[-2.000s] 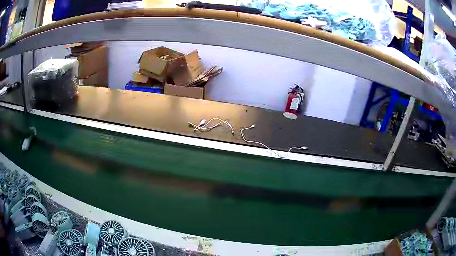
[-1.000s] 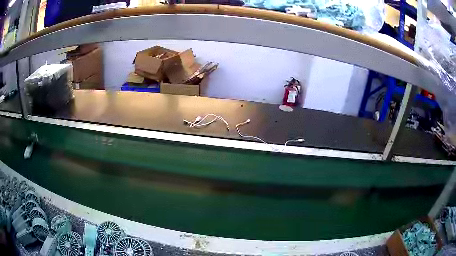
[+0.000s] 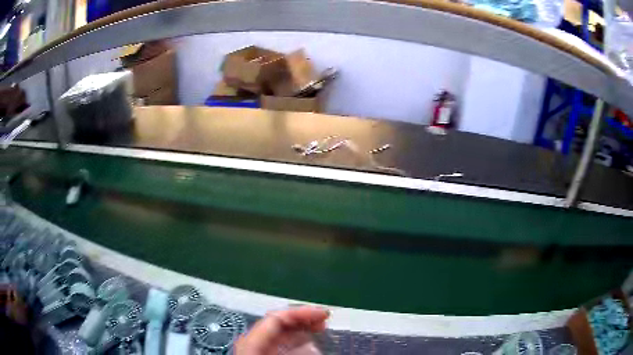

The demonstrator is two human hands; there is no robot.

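My left hand (image 3: 281, 333), bare and blurred, shows at the bottom edge with its fingers towards the right. The edge cuts off most of it, so I cannot tell whether it holds anything. Just left of it lie pale mint-green mini fans with round spoked heads (image 3: 216, 327) on the silvery bench covering. More fans are heaped at the far left (image 3: 69, 284). Another fan head (image 3: 529, 344) shows at the bottom right, partly cut off. My right hand is not in view.
The green conveyor (image 3: 312, 256) crosses beyond the bench, with a small pale fan (image 3: 74, 193) at its left. A carton of mint pieces (image 3: 581, 331) stands at right. Beyond are a dark shelf with white cables (image 3: 323, 145), a wrapped stack (image 3: 100, 107) and an overhead beam.
My left hand has come into view at the bottom edge. The view has shifted, so the shelf and fans sit further right. More of the fan head at bottom right shows.
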